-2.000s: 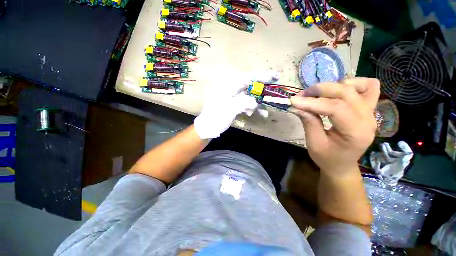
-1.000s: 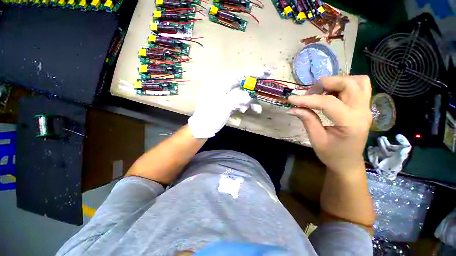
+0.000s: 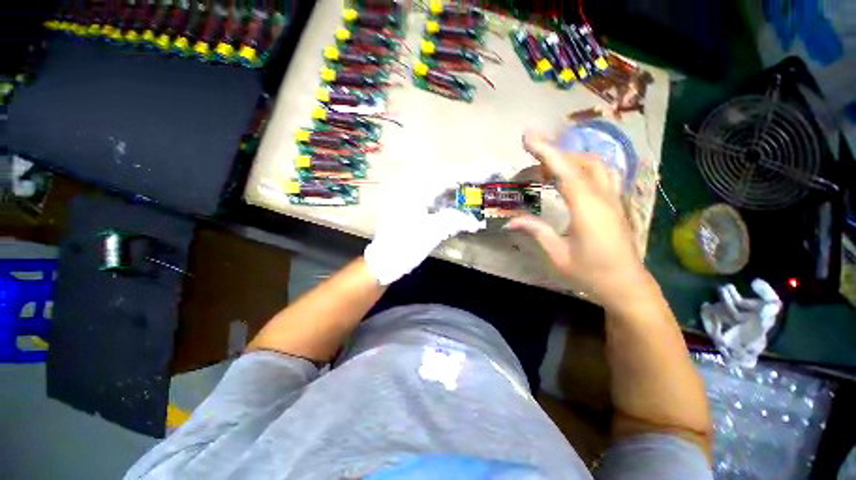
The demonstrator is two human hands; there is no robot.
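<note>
My left hand (image 3: 413, 230), in a white glove, holds a narrow circuit board (image 3: 502, 198) by its yellow-block end. The board's dark red-brown part faces up and its other end points right. My bare right hand (image 3: 587, 211) is just right of the board, thumb and fingers spread apart, with nothing seen in it; it is slightly blurred. The round paste dish (image 3: 608, 142) lies beyond the right hand, partly hidden by the fingers. A pile of copper-coloured strips (image 3: 619, 84) lies above the dish.
Boards stand in columns on the cream board (image 3: 261, 184), with more beside the strips. A black pad (image 3: 141, 122) and solder spool (image 3: 114, 251) are at left. At right are a fan (image 3: 756, 150), a yellowish jar (image 3: 711, 240), a crumpled white glove (image 3: 741, 319) and bubble wrap (image 3: 765, 412).
My right hand has let go of the board's right end and its fingers have spread. My left hand still holds the board. The whole view has shifted a little.
</note>
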